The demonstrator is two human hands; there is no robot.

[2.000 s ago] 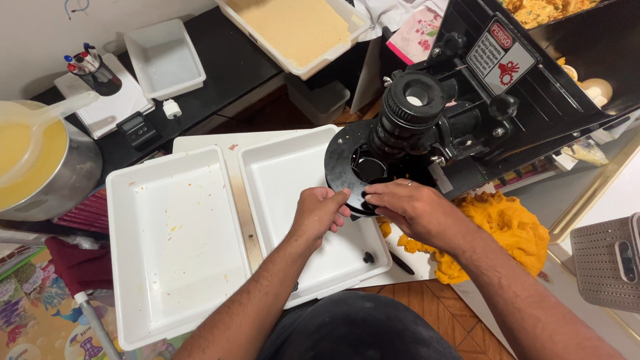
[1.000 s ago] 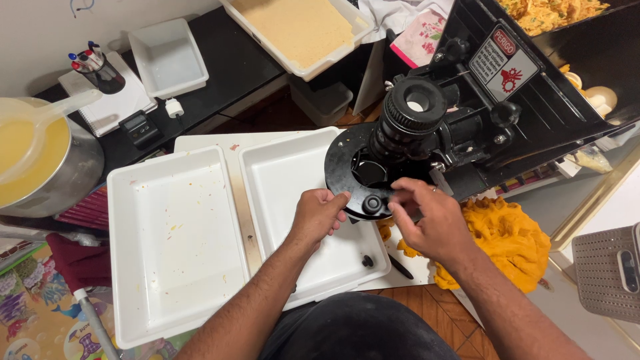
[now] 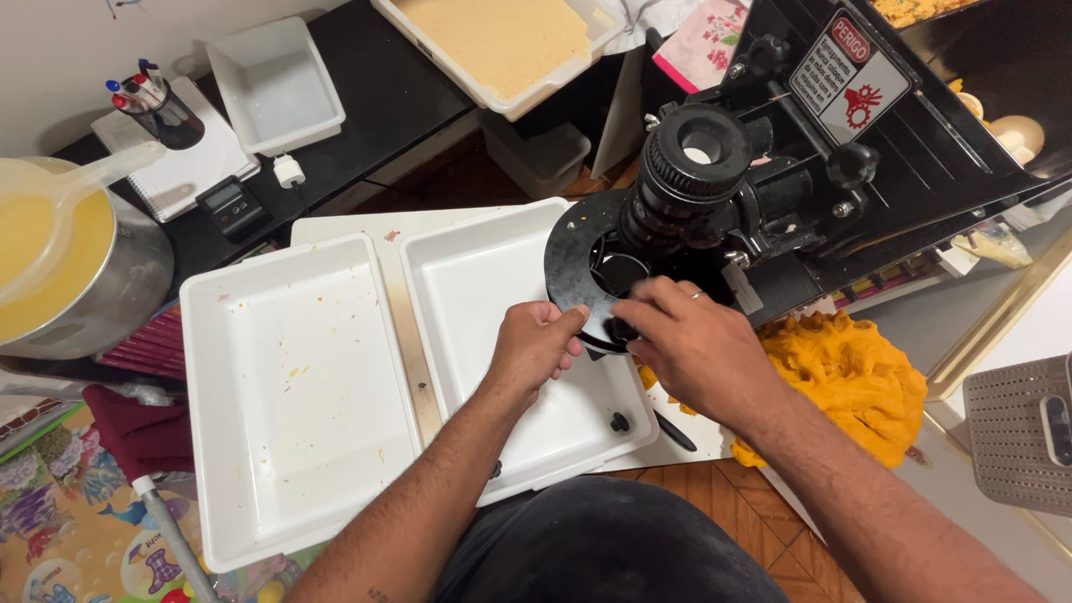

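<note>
A black round plate [image 3: 578,260] of the food machine juts out below its ribbed black nozzle [image 3: 695,159]. My left hand [image 3: 540,343] pinches the plate's near edge between thumb and fingers. My right hand [image 3: 691,335], slightly blurred, has its fingers on a black knob [image 3: 621,328] at the plate's near right, largely covered by the fingers. A loose black knob [image 3: 620,421] lies in the right white tray [image 3: 536,452], below the plate. Orange dough [image 3: 846,385] sits to the right of my right hand.
A second white tray [image 3: 293,402] with crumbs stands at left. A pot [image 3: 126,260] of yellow liquid is at far left. The machine's black hopper [image 3: 946,134] rises at upper right. A dark-handled utensil [image 3: 675,430] lies beside the right tray. A perforated basket [image 3: 1013,435] stands far right.
My right hand was lifted off the knob one second ago, leaving it in view; now its fingers are back over it. My left hand stays on the plate's edge.
</note>
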